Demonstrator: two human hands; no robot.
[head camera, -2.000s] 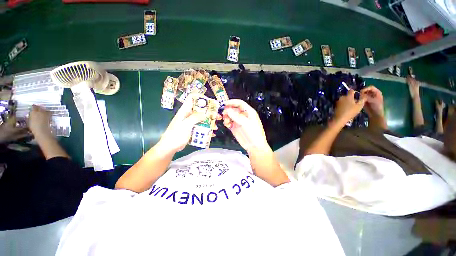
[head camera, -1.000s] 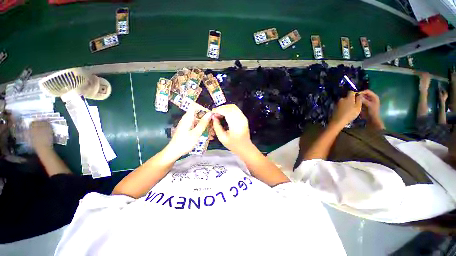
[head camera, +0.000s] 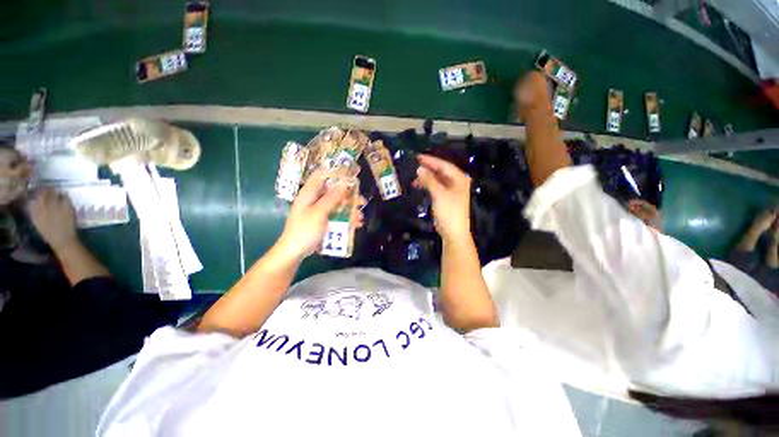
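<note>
My left hand (head camera: 312, 207) is shut on a phone board (head camera: 337, 232), held upright in front of my chest with its white keypad end toward me; the fingers hide part of its upper end. My right hand (head camera: 448, 192) is raised over the heap of glossy black parts (head camera: 495, 171), apart from the board. Its thumb and fingertips are close together; whether they pinch a small dark part is too blurred to tell. Waiting boards (head camera: 342, 145) lie fanned and overlapping just beyond my left hand, with single boards at either side.
A cream fan (head camera: 141, 143) and white paper strips (head camera: 158, 230) are at left, beside white ribbed trays (head camera: 98, 205). A pale rail (head camera: 282, 117) borders the green belt (head camera: 282, 51), which carries spaced boards. The right neighbour's arm (head camera: 545, 141) reaches over the rail; another person works at left.
My right hand has left the board and moved right, over the black heap. My left hand still holds the board. The right neighbour's arm has stretched out to the belt boards.
</note>
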